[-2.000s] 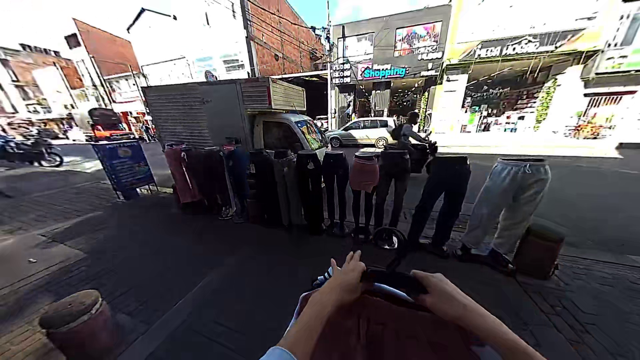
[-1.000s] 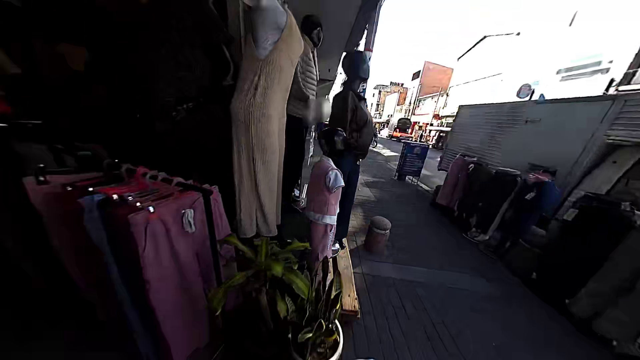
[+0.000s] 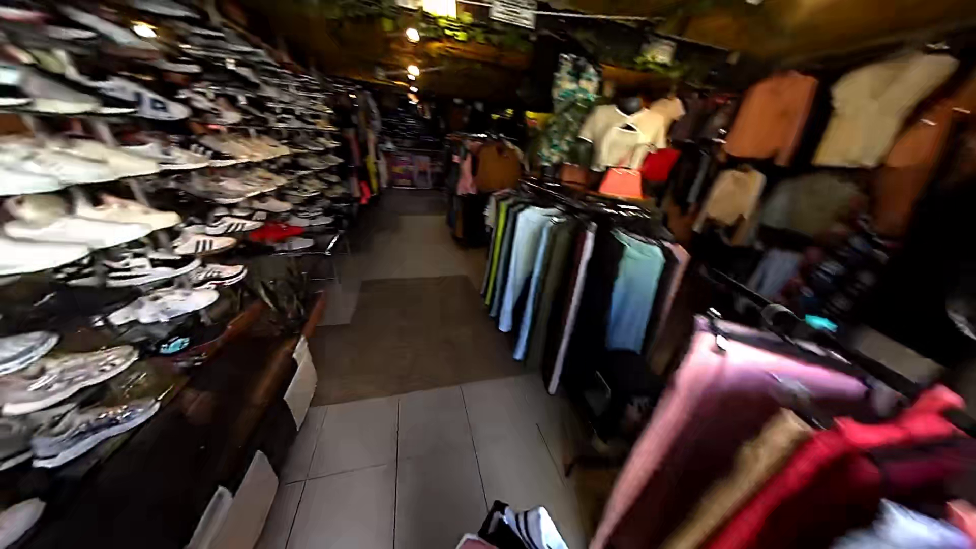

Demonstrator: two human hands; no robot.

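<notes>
Neither my left hand nor my right hand shows in the head view. At the bottom edge, a black and white striped item (image 3: 534, 528) is partly cut off; what holds it is hidden. Close by on the right, a rack carries a pink garment (image 3: 717, 404) and a red garment (image 3: 831, 465), both blurred. Along the left wall stand rows of sneakers, among them a white sneaker with dark stripes (image 3: 204, 243) and a red shoe (image 3: 276, 232).
A tiled aisle (image 3: 412, 435) with a brown mat (image 3: 419, 328) runs toward the back. A rack with light blue trousers (image 3: 526, 259) borders it on the right. A wooden ledge (image 3: 221, 366) lies under the shoes. Tops (image 3: 770, 114) hang on the right wall.
The view has swung from the street, past the shop front, to the shop's interior. Both my hands, seen on a dark handle two seconds ago, are out of view.
</notes>
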